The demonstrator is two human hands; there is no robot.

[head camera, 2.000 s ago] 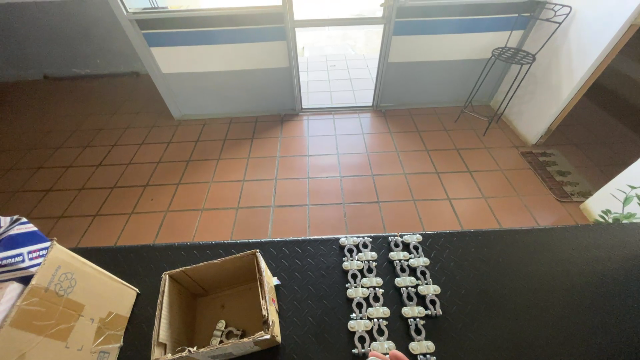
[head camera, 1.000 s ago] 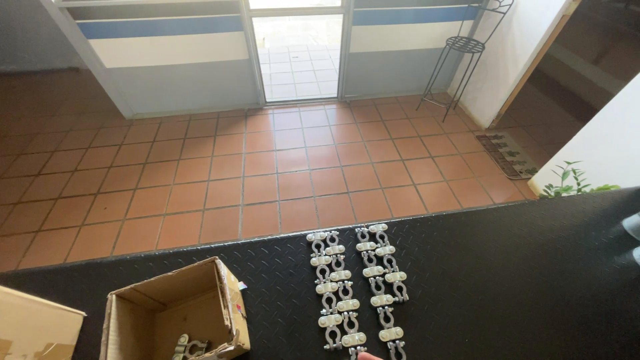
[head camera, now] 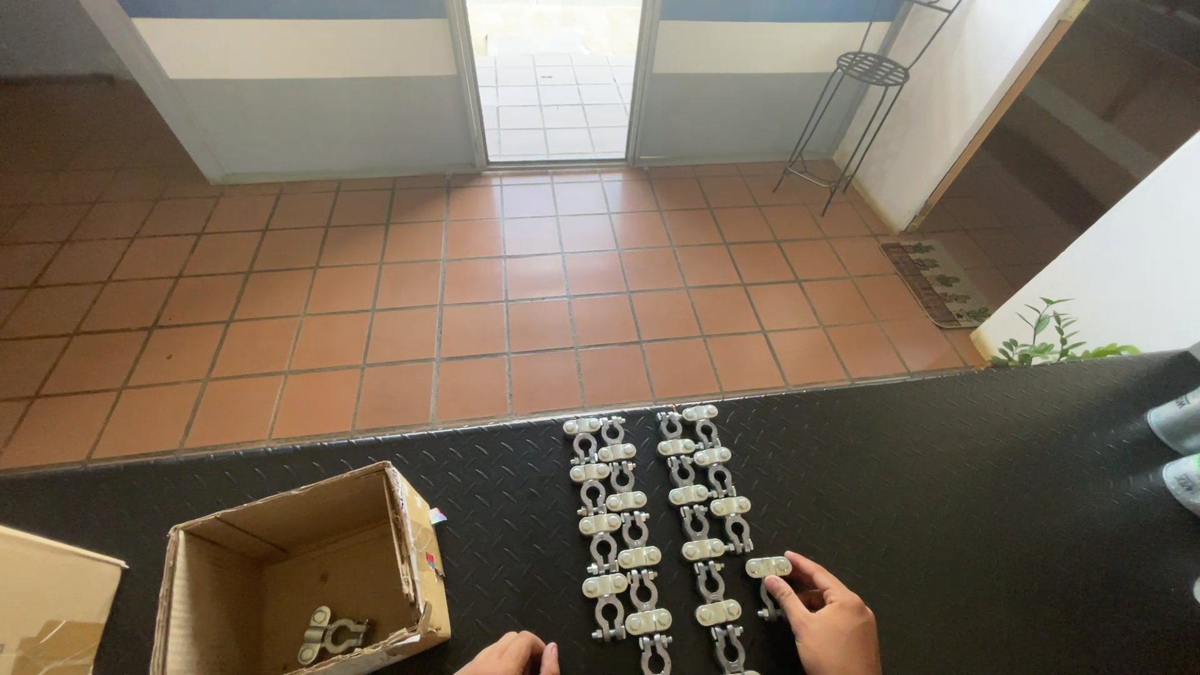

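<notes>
Metal battery terminal clamps point(head camera: 600, 525) lie in two double columns on a black diamond-textured counter point(head camera: 900, 469). My right hand point(head camera: 830, 619) pinches one clamp point(head camera: 769, 567) between thumb and finger, just right of the lower end of the right-hand columns point(head camera: 708, 548). My left hand point(head camera: 514, 653) rests at the bottom edge of the view, left of the columns, fingers curled; whether it holds anything is hidden. At the left stands an open cardboard box point(head camera: 427, 562) with a loose clamp point(head camera: 328, 637) inside on its bottom.
Another cardboard box point(head camera: 56, 600) is at the lower left edge. Cylindrical containers point(head camera: 1177, 422) stand at the right edge. Beyond the counter are a tiled floor point(head camera: 525, 328), a potted plant's leaves point(head camera: 1041, 342), a doormat point(head camera: 937, 281) and a wire stand point(head camera: 872, 70).
Both hands have come further into view; only fingertips showed before, by the columns' lower end. My right hand now has a clamp right of the columns. The view has shifted.
</notes>
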